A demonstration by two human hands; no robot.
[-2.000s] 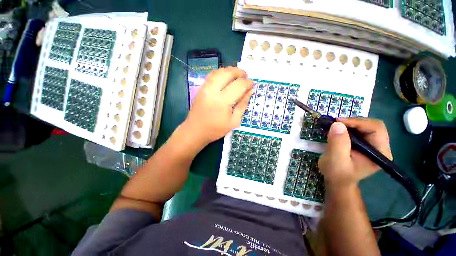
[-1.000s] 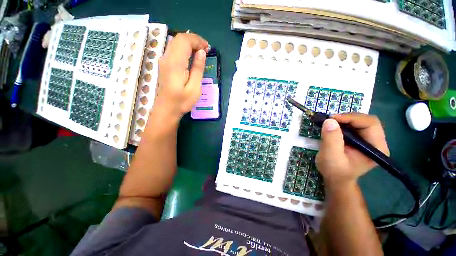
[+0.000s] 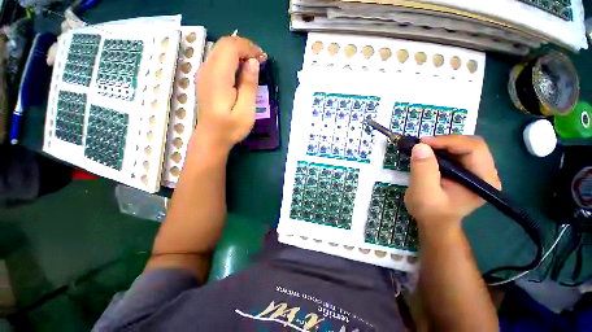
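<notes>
A white tray (image 3: 376,81) with four green PCB panels lies in front of me. My right hand (image 3: 451,178) holds the soldering iron (image 3: 474,181) like a pen, its metal tip over the right part of the upper left panel (image 3: 342,127), which looks whitish. I cannot tell whether the tip touches. My left hand (image 3: 228,91) is off the tray, beside the left stack and partly over the smartphone (image 3: 267,120). Its thumb and forefinger pinch together; something small and pale shows at the fingertips, too small to name surely.
A tray stack (image 3: 156,110) stands at left, another tray stack (image 3: 415,19) at the far side. At right are a round tin (image 3: 544,83), a white cap (image 3: 539,137), a green roll (image 3: 574,120) and cables. A clear plastic bag (image 3: 139,202) lies at the near left.
My left hand moved from the upper left panel's edge leftward to beside the phone, uncovering the panel. My right hand still holds the iron over the same panel. The view has shifted slightly.
</notes>
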